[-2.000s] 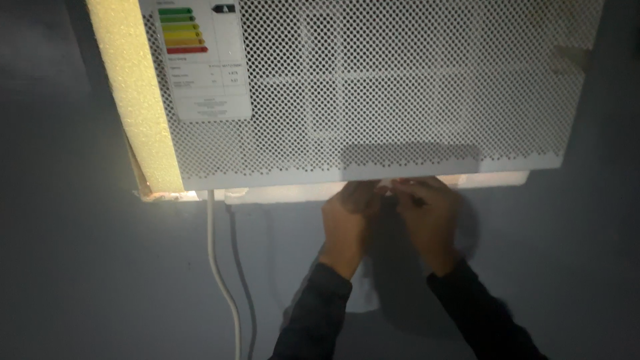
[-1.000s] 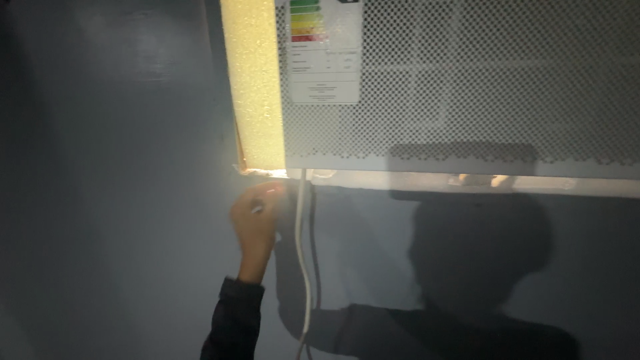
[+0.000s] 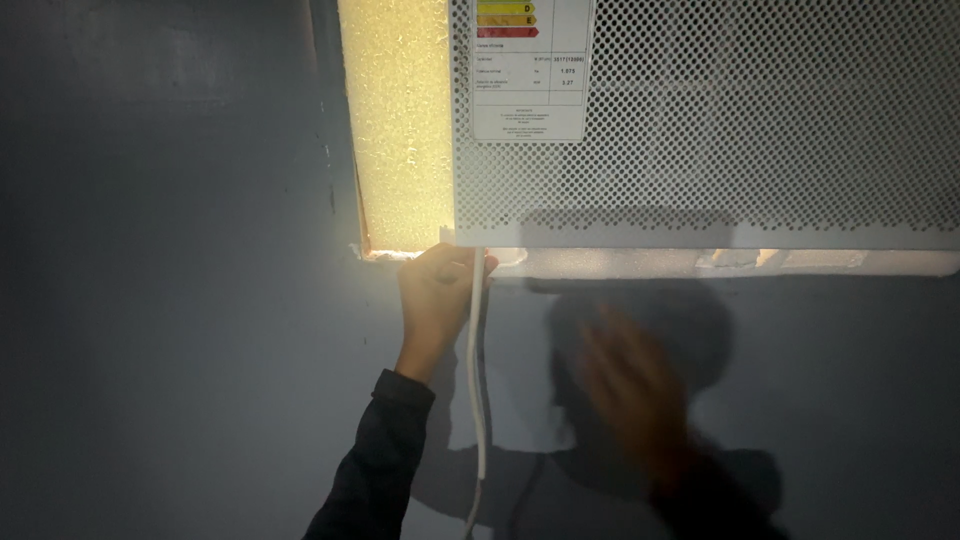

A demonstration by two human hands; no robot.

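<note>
A perforated white front panel of what looks like a window air conditioner (image 3: 712,135) is set in a wall opening. My left hand (image 3: 442,285) is at the panel's lower left corner, its fingertips bent around the top of a white power cord (image 3: 474,352); whether they grip the cord or the panel's edge cannot be told. The cord hangs down along the wall. My right hand (image 3: 637,382) is raised below the panel, blurred by motion, fingers upward, and touches nothing that I can see. An energy label (image 3: 532,90) is on the panel's left part.
Lit yellowish foam (image 3: 397,127) fills the gap left of the panel. Beneath the panel runs a pale ledge (image 3: 622,264) with rough, broken patches. The painted grey wall (image 3: 187,300) surrounds the opening, and a head-and-shoulders shadow falls on it.
Both hands were together under the panel's middle two seconds ago. My left hand has since gone to the lower left corner. My right hand, out of view one second ago, is back in view.
</note>
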